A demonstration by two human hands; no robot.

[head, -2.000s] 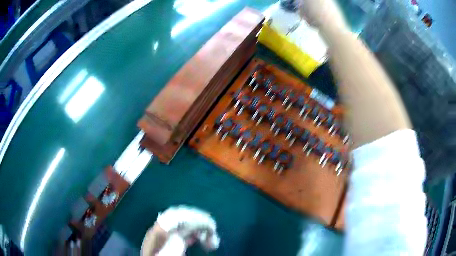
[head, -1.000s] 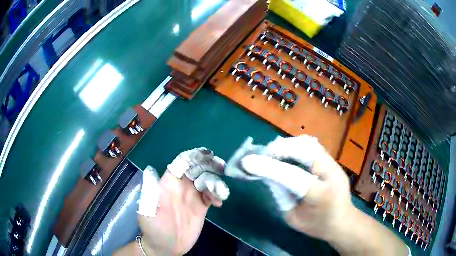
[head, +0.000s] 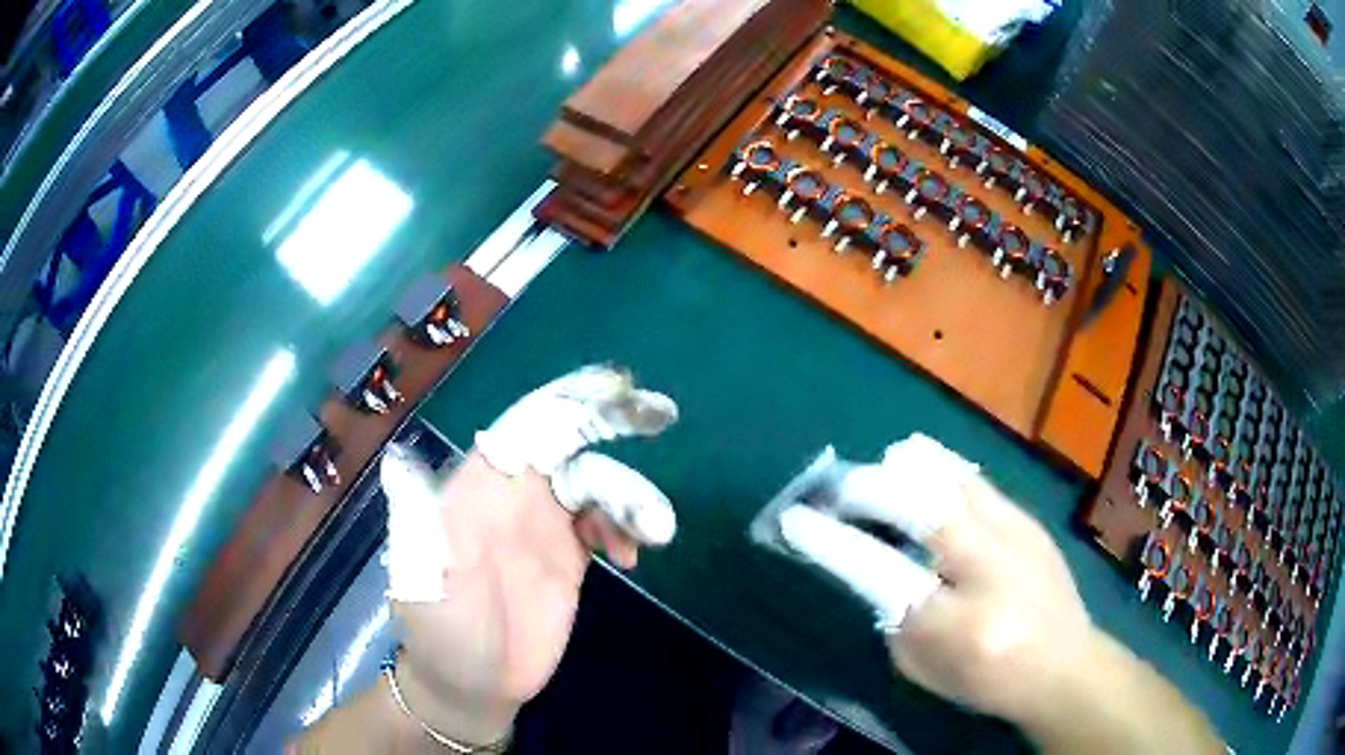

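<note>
My left hand (head: 516, 538) is open with the palm up and nothing in it, in front of the green bench edge. White covers sit on its thumb and fingers; the palm is bare. My right hand (head: 944, 568) is to its right, with white finger covers, pinching a small pale grey piece (head: 797, 499). The piece is blurred; it may be cloth or film. The two hands are apart. Beyond them, the orange fixture board (head: 944, 335) holds rows of coil-loaded cores (head: 856, 217).
A brown carrier strip (head: 266, 568) at left bears three assembled inductors (head: 372, 381). Stacked brown strips (head: 649, 111) stand beside the orange board, with a dark tool (head: 1102, 280) on its right part. A brown board (head: 1109, 509) of cores lies right. A yellow bin (head: 922, 33) and clear trays (head: 1210, 162) are behind.
My right hand has come down from the yellow bin to beside my left hand, then slightly right, away from it. The left hand has opened out. The view has shifted.
</note>
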